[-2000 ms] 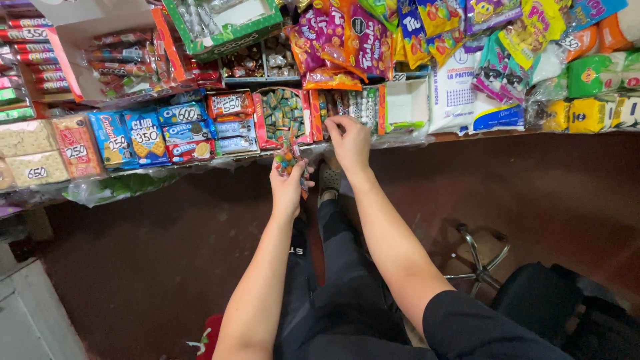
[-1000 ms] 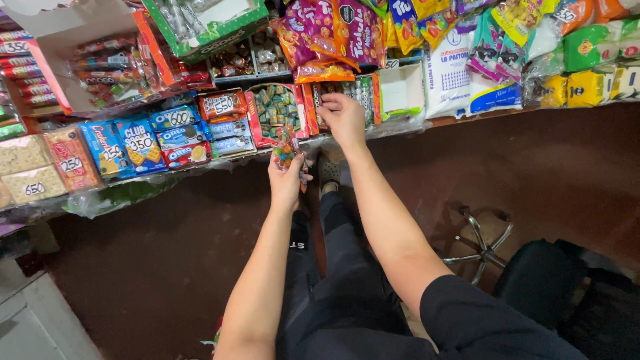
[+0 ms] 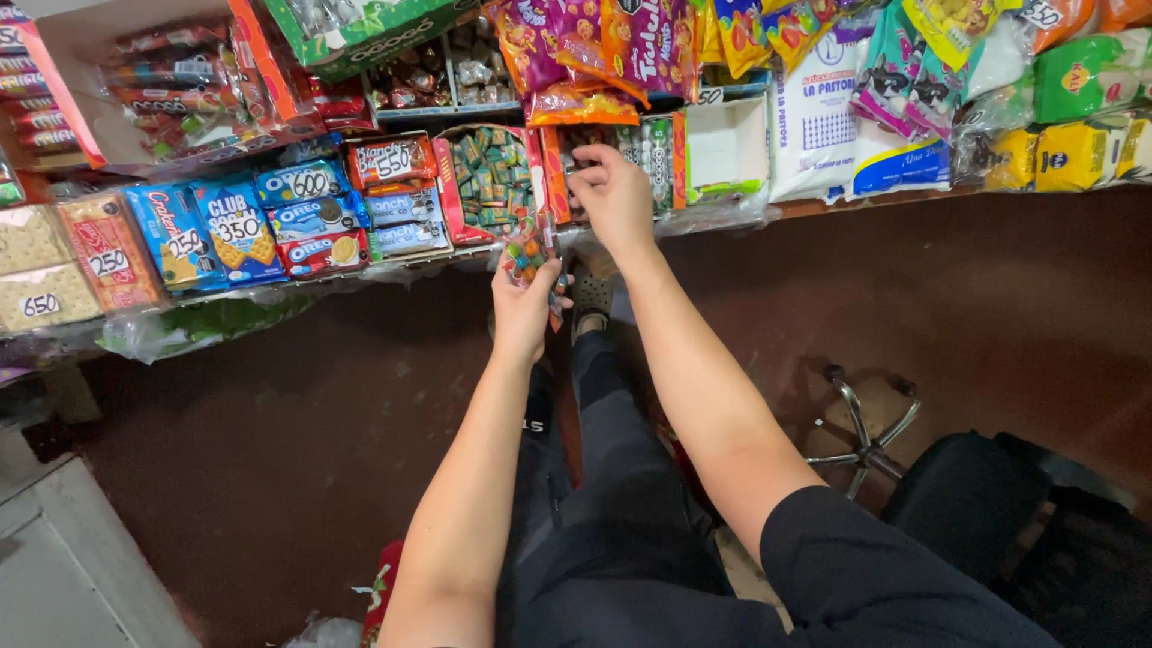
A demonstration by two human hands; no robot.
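Clear wrapped candies in several colours [image 3: 526, 256] are gripped in my left hand [image 3: 525, 301], just in front of the shelf edge. My right hand [image 3: 614, 193] is over the front of a red box [image 3: 552, 171] of small dark sweets, its thumb and index finger bent toward each other; whether something small is between them cannot be told. Silvery wrapped sweets [image 3: 661, 157] stand in rows right of that hand. To the left is a red-rimmed box of green wrapped candies [image 3: 490, 180]. A nearly bare white carton [image 3: 726, 144] is at the right.
Cookie and cracker packs [image 3: 243, 229] line the shelf's left front. A green box [image 3: 364, 36] and purple snack bags [image 3: 598, 49] lie farther back. White sugar bags [image 3: 814, 135] and yellow packs [image 3: 1075, 157] are to the right. A wheeled chair base [image 3: 868, 450] stands on the floor at lower right.
My right hand stays over the red box, its fingers now raised and bent differently. My left hand still holds the candies. The view has shifted slightly.
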